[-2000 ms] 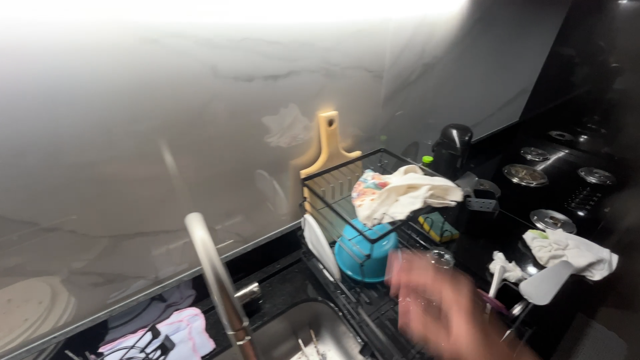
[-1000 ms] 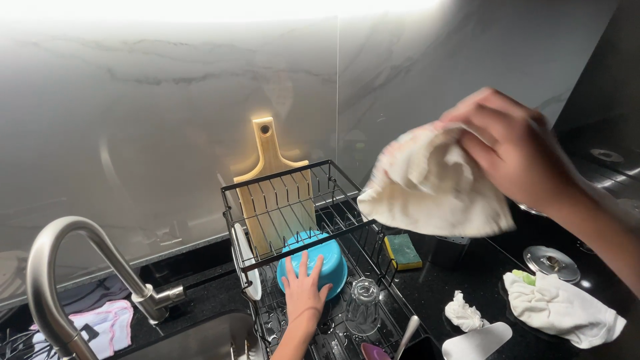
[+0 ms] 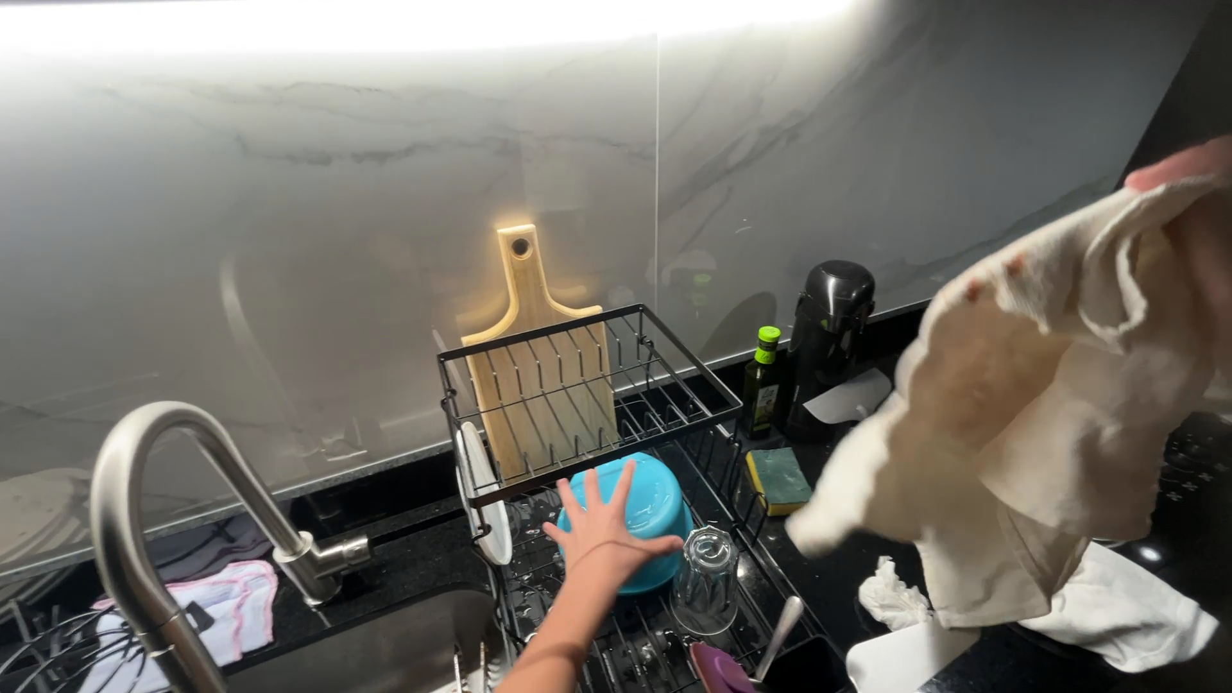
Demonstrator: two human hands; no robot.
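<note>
My left hand (image 3: 604,534) has its fingers spread over the side of an upturned blue bowl (image 3: 650,496), which sits in the lower tier of a black wire dish rack (image 3: 587,397). Whether the fingers press on the bowl is hard to tell. At the right edge, my right hand (image 3: 1189,178) holds up a cream cloth (image 3: 1020,414) with small reddish marks; it hangs down, and much of that hand is cut off or behind it. Beside the bowl stands an upturned clear glass (image 3: 707,580). A wooden cutting board (image 3: 525,289) and a white plate (image 3: 481,496) stand upright at the rack.
A steel faucet (image 3: 154,414) arches over the sink (image 3: 385,645) at left. Right of the rack are a green-and-yellow sponge (image 3: 782,479), a green-capped bottle (image 3: 762,385), a black flask (image 3: 833,308), a white spatula blade (image 3: 905,656) and a white cloth (image 3: 1126,616).
My right hand has carried the cream cloth to the right, where it now hangs lower. Two seconds ago this cloth lay on the upper rack. My left hand stays at the blue bowl since one second ago.
</note>
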